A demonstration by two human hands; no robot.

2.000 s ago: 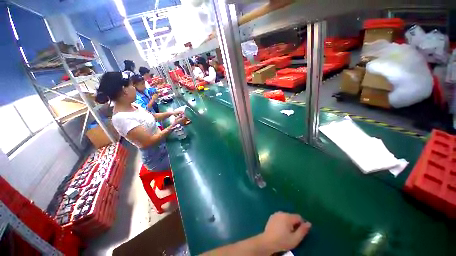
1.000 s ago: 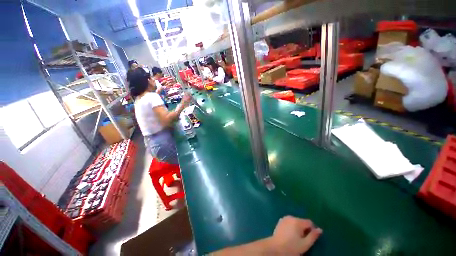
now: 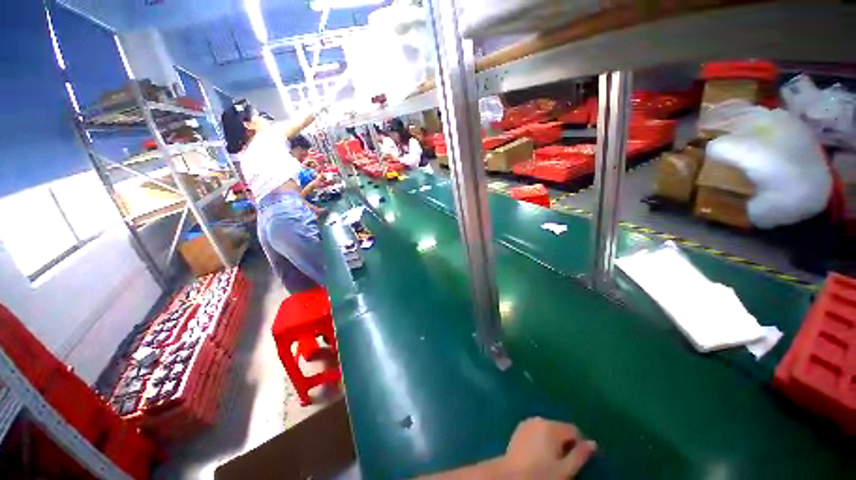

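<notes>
My left hand (image 3: 546, 452) is at the bottom edge, above the green bench top (image 3: 427, 352), with its forearm entering from the lower left. Its fingers are curled and the thumb side points right. The fingertips are small and blurred, so I cannot tell if they hold something. My right hand is out of the picture. A white stack of sheets (image 3: 693, 298) lies across the bench, with a thin clear or white scrap at its near right corner. A red compartment tray (image 3: 828, 352) is cut off at the right edge.
Silver posts (image 3: 474, 216) rise from the bench to an overhead shelf. A person (image 3: 282, 202) stands at the left side by a red stool (image 3: 305, 328). Filled red trays (image 3: 178, 347) are stacked on the floor. An open carton (image 3: 296, 448) sits beside the bench.
The neighbouring person has risen from the red stool and reaches an arm up to the overhead shelf. My left hand stays curled and sits slightly lower in the picture.
</notes>
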